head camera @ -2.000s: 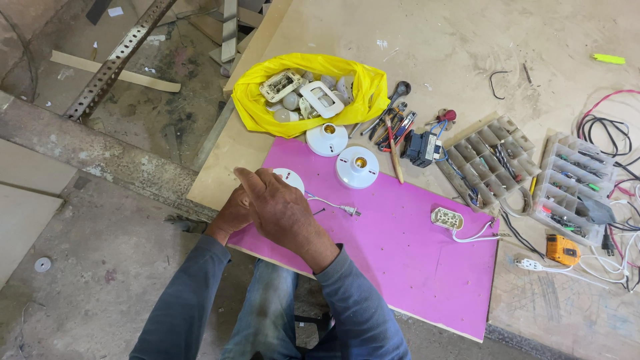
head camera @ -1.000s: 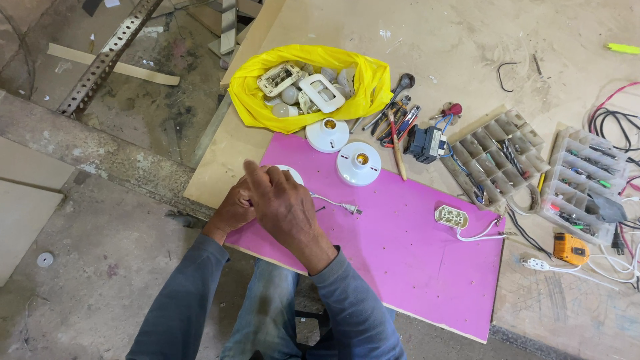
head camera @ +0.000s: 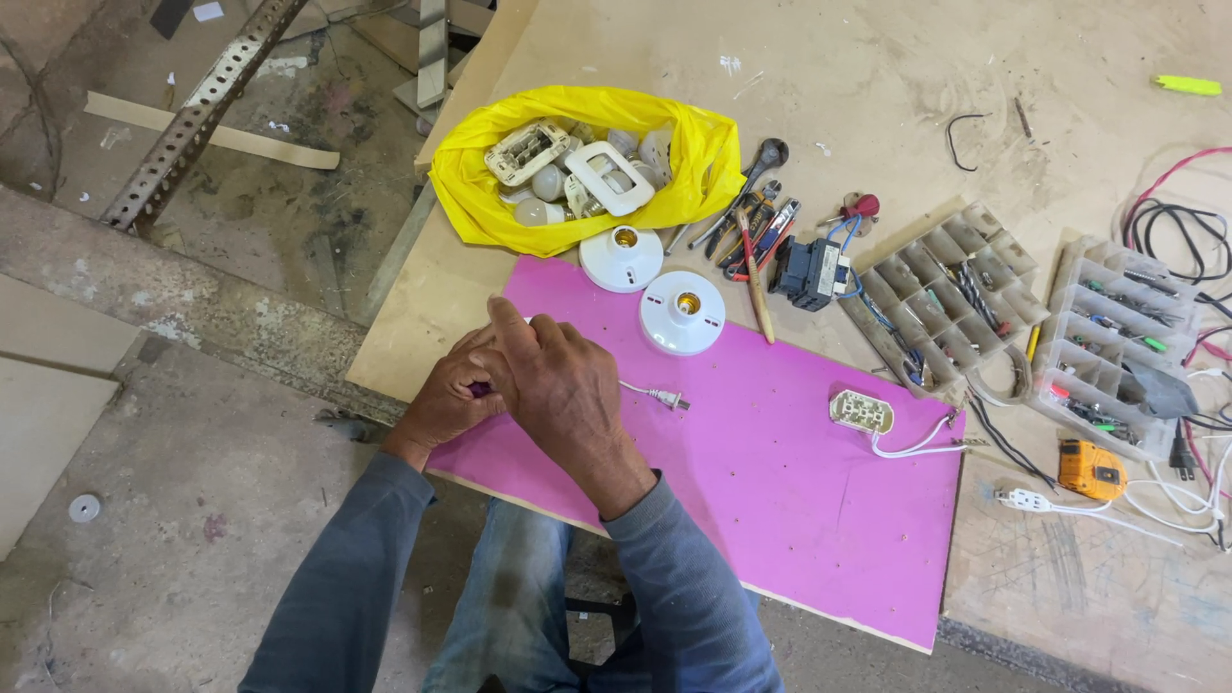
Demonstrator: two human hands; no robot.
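Note:
My left hand [head camera: 445,399] and my right hand [head camera: 563,399] meet over the left part of a pink board [head camera: 770,481]. The fingers of both are curled close together; what lies between them is mostly hidden. A sliver of a white lamp holder shows behind the fingers. From beside my right hand runs a white cord with a two-pin plug [head camera: 669,397]. Two round white lamp holders [head camera: 621,260] [head camera: 681,313] with brass-coloured sockets stand just above, the nearer one on the board's edge. A white outlet with open back [head camera: 861,411] and white wires lies on the board's right side.
A yellow plastic bag [head camera: 462,212] holds bulbs and switch plates. Pliers, screwdrivers and an adjustable wrench [head camera: 770,154] lie beside a contactor [head camera: 810,273]. Two compartment boxes [head camera: 890,279] [head camera: 1059,356], an orange tape measure [head camera: 1092,470] and a white extension cord socket [head camera: 1024,500] are at the right.

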